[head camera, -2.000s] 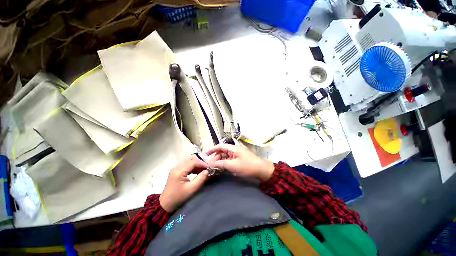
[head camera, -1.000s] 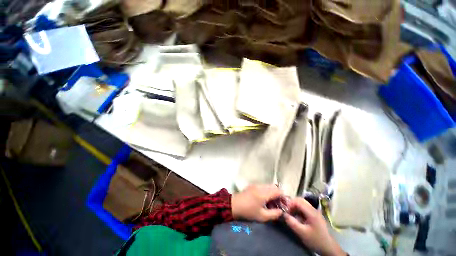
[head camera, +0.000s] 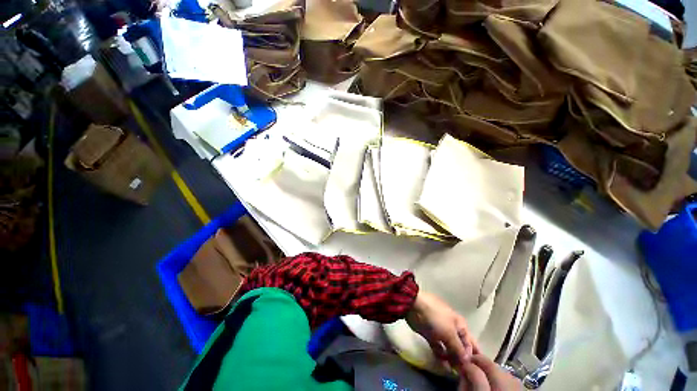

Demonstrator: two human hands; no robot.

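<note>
Cream fabric pieces [head camera: 471,187] with yellow edging lie overlapped in a row on the white table. Nearer me, a gathered bundle of cream pieces [head camera: 500,305] stands in folds with dark inner edges, its near end beside my hands. My left hand [head camera: 445,327] is at the bundle's near left side, fingertips pinched together. My right hand [head camera: 489,374] is cut off by the bottom edge, its fingertips meeting those of my left. Whatever is between the fingertips is too small to tell.
A large heap of brown pieces [head camera: 489,72] lies behind the cream ones. A blue bin [head camera: 177,294] with brown pieces stands below the table's left edge. A small blue tray [head camera: 264,116] is at the table end. Another blue bin [head camera: 672,263] is at right. A carton [head camera: 122,172] stands on the floor.
The view has swung left, so the sewing machine has left the picture and the aisle shows. Both hands stay together by the bundle, now lower right in the picture.
</note>
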